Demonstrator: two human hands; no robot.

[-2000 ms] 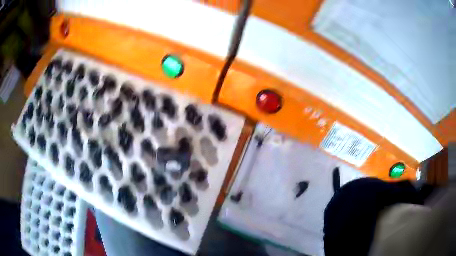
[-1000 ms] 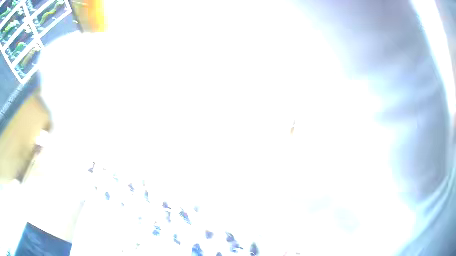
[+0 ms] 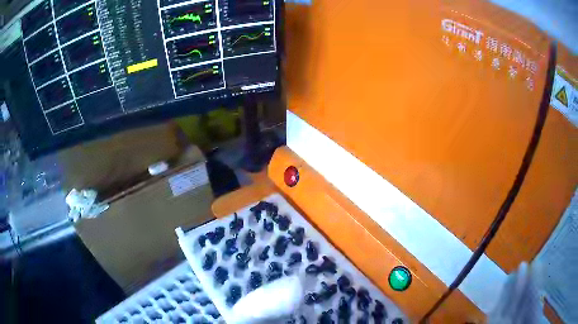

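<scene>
The white foam tray (image 3: 218,253) holds rows of small black earbuds (image 3: 279,247) and lies along the orange front ledge. My left hand (image 3: 269,299), in a white glove, is a blurred, overexposed shape over the tray's lower part; its fingers cannot be made out. A pale blurred shape at the lower right edge, beside the dark gap between the chambers, looks like my gloved right hand (image 3: 516,297); its fingers and any held thing cannot be told.
The orange test chamber (image 3: 405,107) stands closed, with a red button (image 3: 291,176) and green button (image 3: 400,278) on its ledge. A monitor (image 3: 142,50) shows curves above a carton (image 3: 146,234) bearing a small white case (image 3: 158,168). Another foam tray (image 3: 165,300) lies lower left.
The view has swung up and left from the ledge, so the monitor, carton and chamber front now show. The white glare of a second ago has cleared. The chamber's pose cannot be compared.
</scene>
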